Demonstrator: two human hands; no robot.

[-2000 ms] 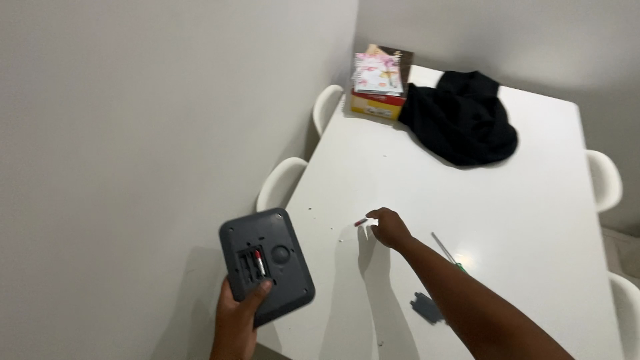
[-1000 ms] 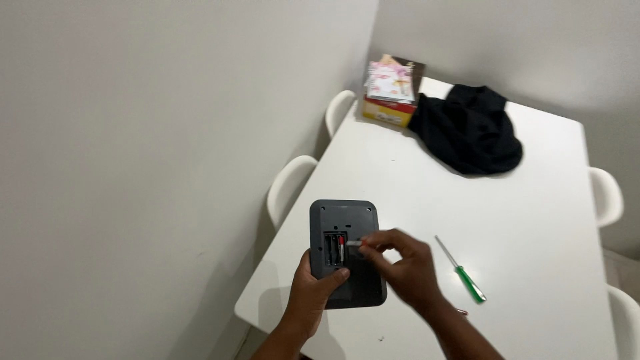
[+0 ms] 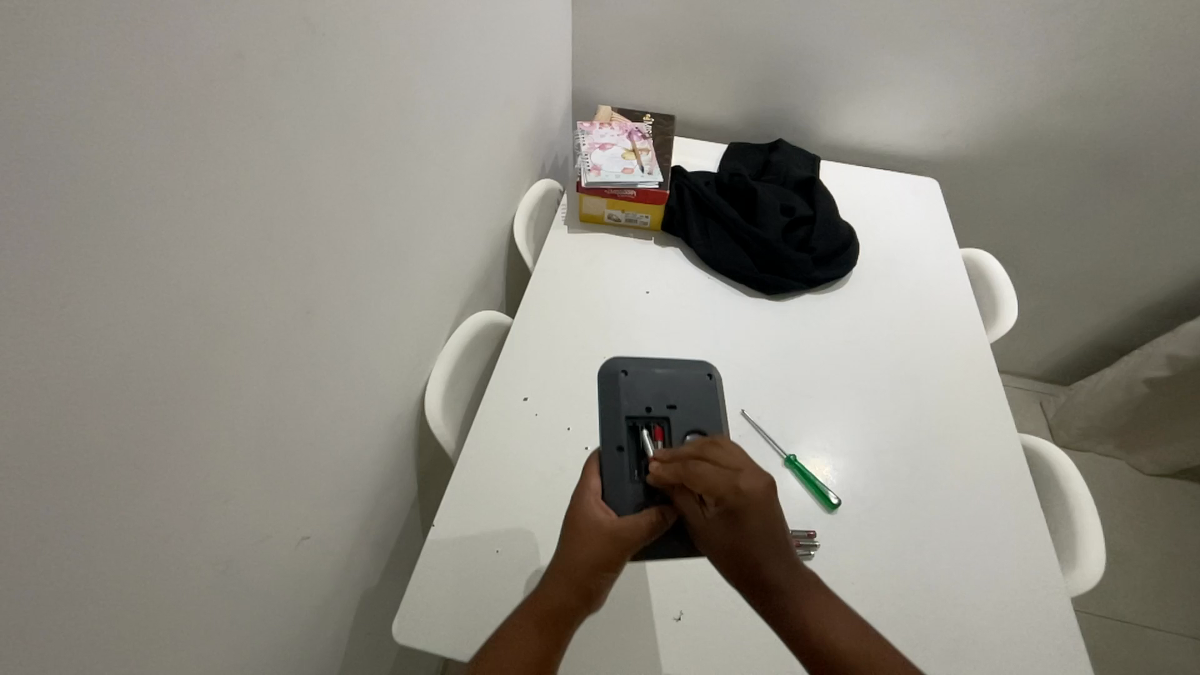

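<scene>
A dark grey plastic device (image 3: 661, 389) is held back side up over the table by my left hand (image 3: 605, 530), whose thumb lies across its lower part. In its open battery compartment sits a battery with a red end (image 3: 659, 437). My right hand (image 3: 727, 497) pinches a second, silvery battery (image 3: 647, 442), tilted in the compartment's left part. On the table, to the right, lies a screwdriver with a green handle (image 3: 812, 483). Several batteries (image 3: 804, 544) lie partly hidden behind my right wrist. My right fingers cover the compartment's lower right part.
On the white table (image 3: 581, 319), a yellow and red box (image 3: 621, 211) bears spiral notebooks (image 3: 619, 155) at the far left corner. Black cloth (image 3: 773, 225) lies beside it. White chairs (image 3: 469, 375) stand along both sides, and a wall runs along the left. Small dark specks dot the tabletop.
Two seconds ago my right hand was at the tabletop, apart from the device; it has come to the battery compartment with a battery. My left hand has brought the device to the right.
</scene>
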